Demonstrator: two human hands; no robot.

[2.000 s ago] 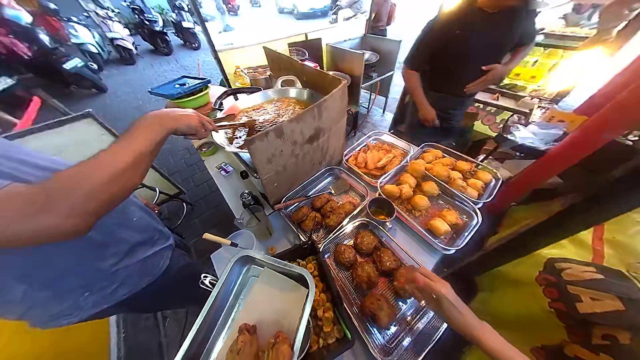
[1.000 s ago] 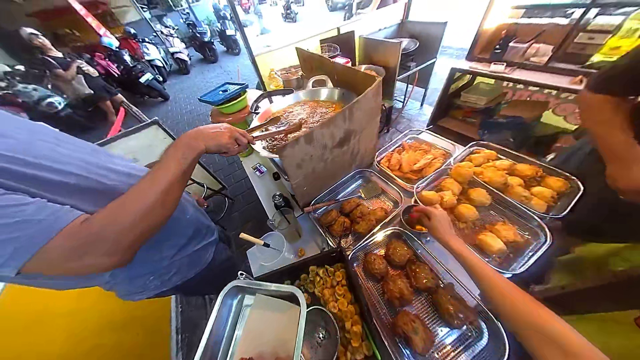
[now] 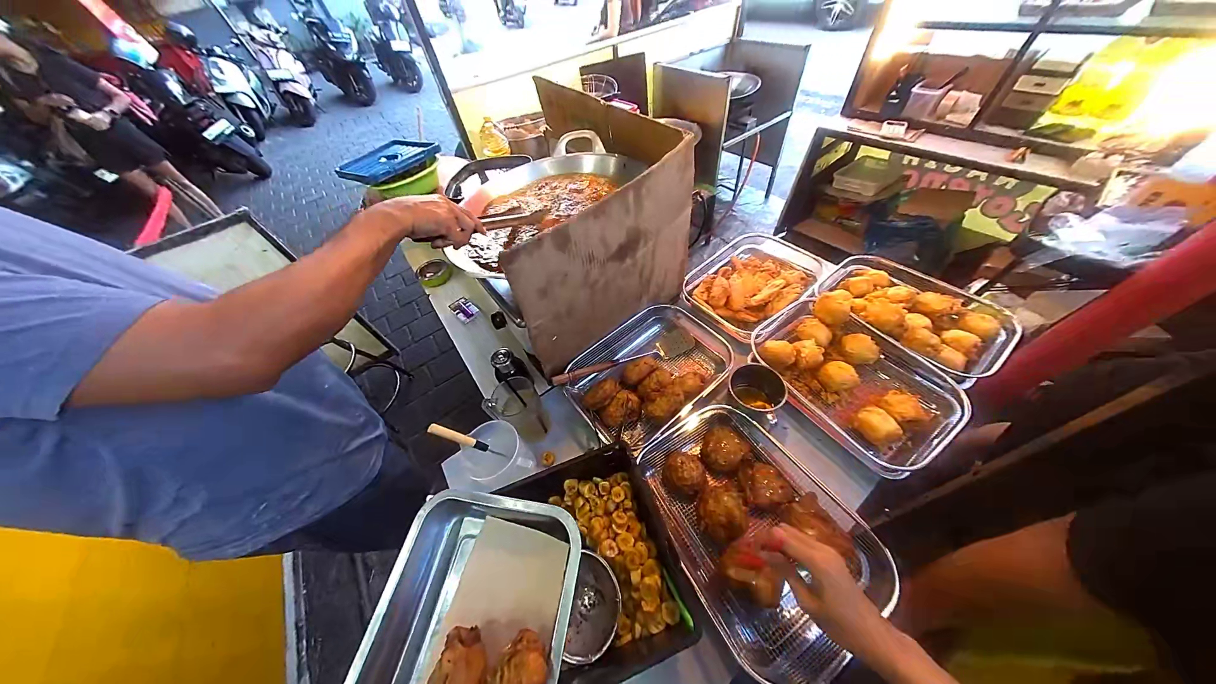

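Observation:
My right hand (image 3: 803,560) reaches in from the lower right, fingertips bunched over a brown fried ball (image 3: 750,575) in a wire-lined metal tray (image 3: 879,594); whether it grips the ball is blurred. More glazed fried balls (image 3: 722,513) lie beside it. A small metal cup of sauce (image 3: 758,388) stands above that tray. My left hand is out of view. At left, a person in a blue T-shirt holds a utensil in a wok of bubbling oil (image 3: 560,195), partly behind a brown shield (image 3: 608,275).
Trays of fried pieces (image 3: 750,285) and golden balls (image 3: 836,375) stand behind. A metal spatula (image 3: 622,366) lies across another tray. Sliced bananas fill a black crate (image 3: 684,636). A metal tray (image 3: 380,617) stands lower left. Another person's dark clothing is at right.
My right hand has moved from beside the sauce cup down to the tray of glazed balls. The co-worker's hand remains at the wok.

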